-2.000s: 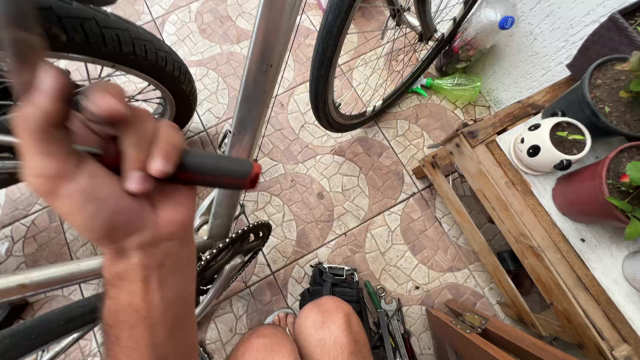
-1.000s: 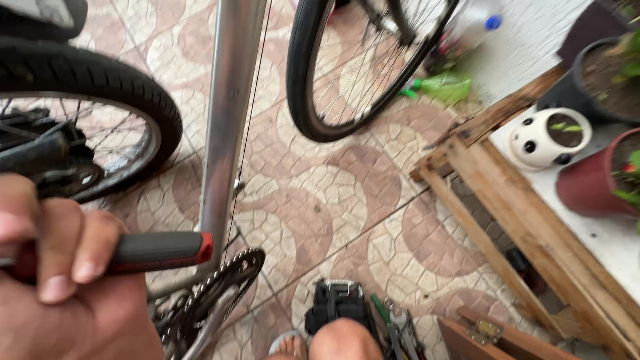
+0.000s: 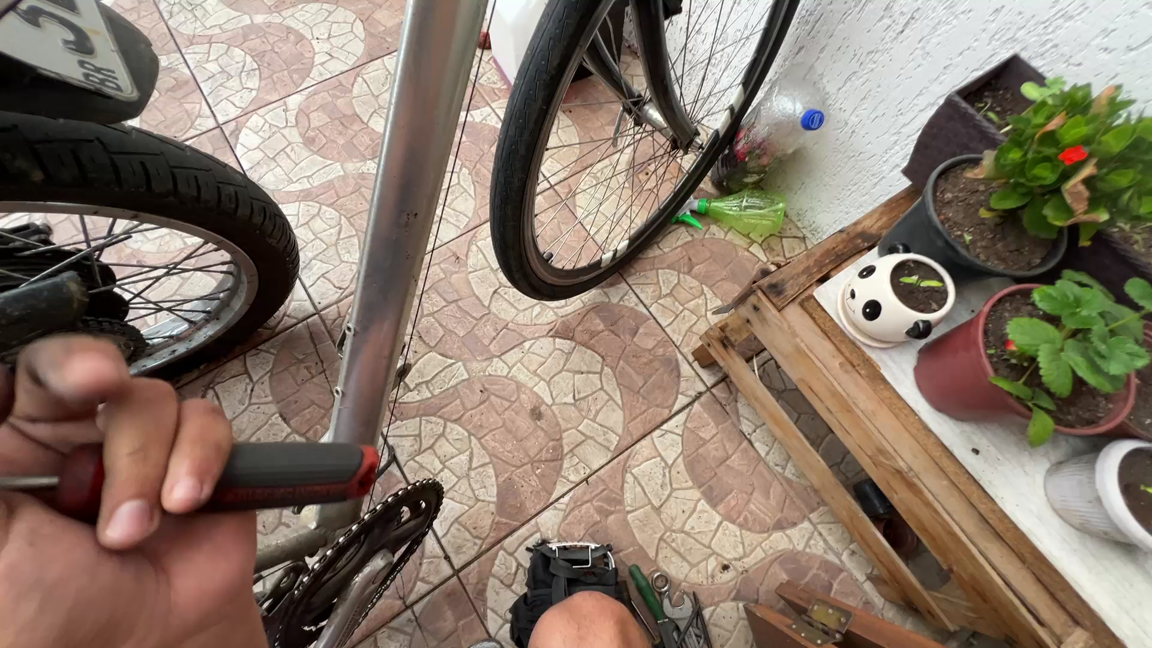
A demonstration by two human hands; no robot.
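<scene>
At the lower left, my left hand (image 3: 135,513) is closed around the grey and red handle of a screwdriver-like tool (image 3: 297,472). Its metal shaft points left, and its tip is out of view. Behind the handle rises a bicycle's silver frame tube (image 3: 391,225), with a chainring and crank (image 3: 396,540) below it. My right hand is out of the picture. A bicycle wheel with a black tyre (image 3: 517,171) stands beyond the frame. At the bottom, a black bag or pouch (image 3: 549,576) lies by my knee, beside several wrenches (image 3: 675,612) and a green-handled tool (image 3: 643,585).
A motorcycle's rear wheel (image 3: 225,216) stands at the left. Along the white wall are a green spray bottle (image 3: 747,213) and a clear plastic bottle (image 3: 787,117). At the right, a wooden frame (image 3: 837,396) adjoins a pale surface with potted plants, including a panda-shaped pot (image 3: 873,297).
My left hand, with the tool still in it, has come down from the upper left to the lower left. The forearm seen two seconds ago is no longer in view.
</scene>
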